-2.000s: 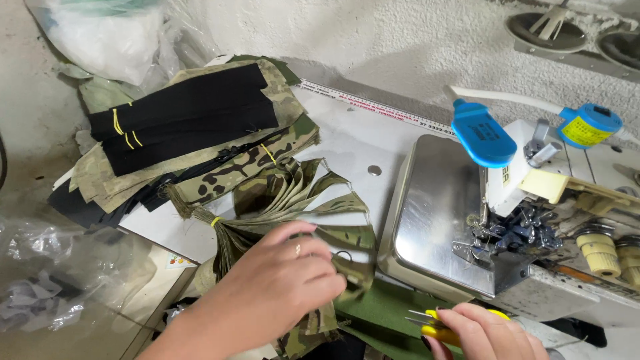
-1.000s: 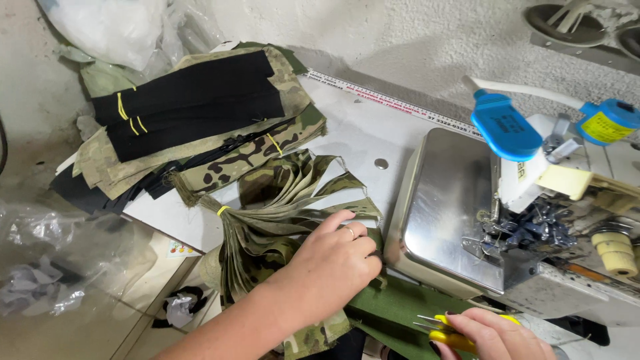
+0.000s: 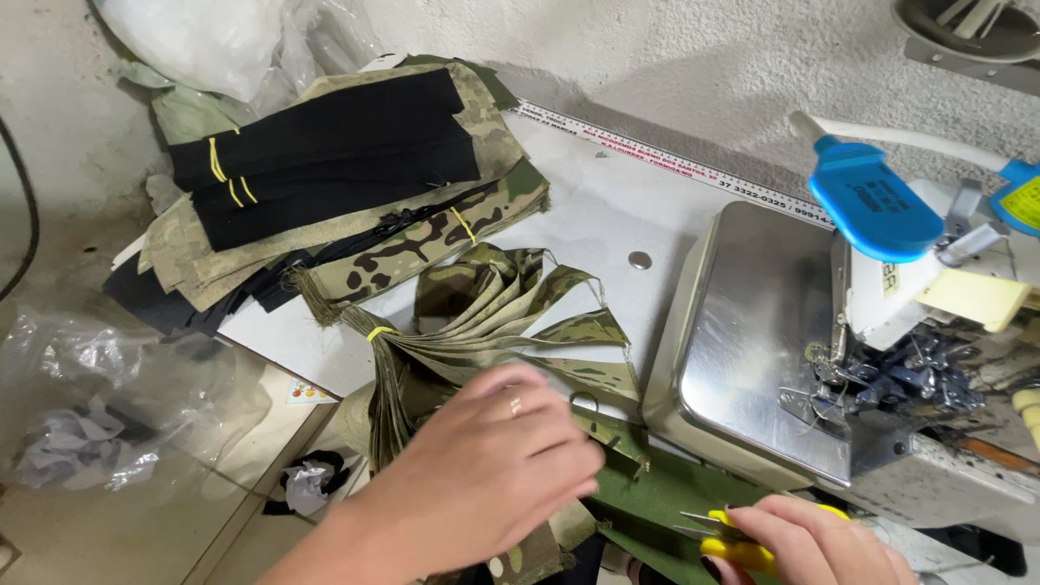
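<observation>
My left hand [image 3: 520,455], with a ring on one finger, is over a fanned bundle of camouflage fabric strips [image 3: 487,317] tied with a yellow band at one end. Its fingertips are curled and partly hidden, so whether they pinch a strip cannot be told. My right hand [image 3: 804,540], at the lower right, holds yellow-handled thread snips [image 3: 739,552] with their thin blades pointing left and slightly apart. Green fabric [image 3: 674,504] lies below the blades. Black fabric pieces [image 3: 333,154] with yellow ties rest on more camouflage pieces [image 3: 414,252] behind the bundle.
A sewing machine [image 3: 894,301] with a blue attachment [image 3: 877,199] and metal presser feet stands right, beside a metal-topped box [image 3: 756,341]. A printed measuring tape [image 3: 650,154] runs along the white table's [image 3: 585,195] back edge. Clear plastic bags [image 3: 106,406] lie left.
My left hand has moved off the fanned strips' right edge, toward the lower left. More of the strips now hang below it to the right. My right hand keeps the snips at the lower right.
</observation>
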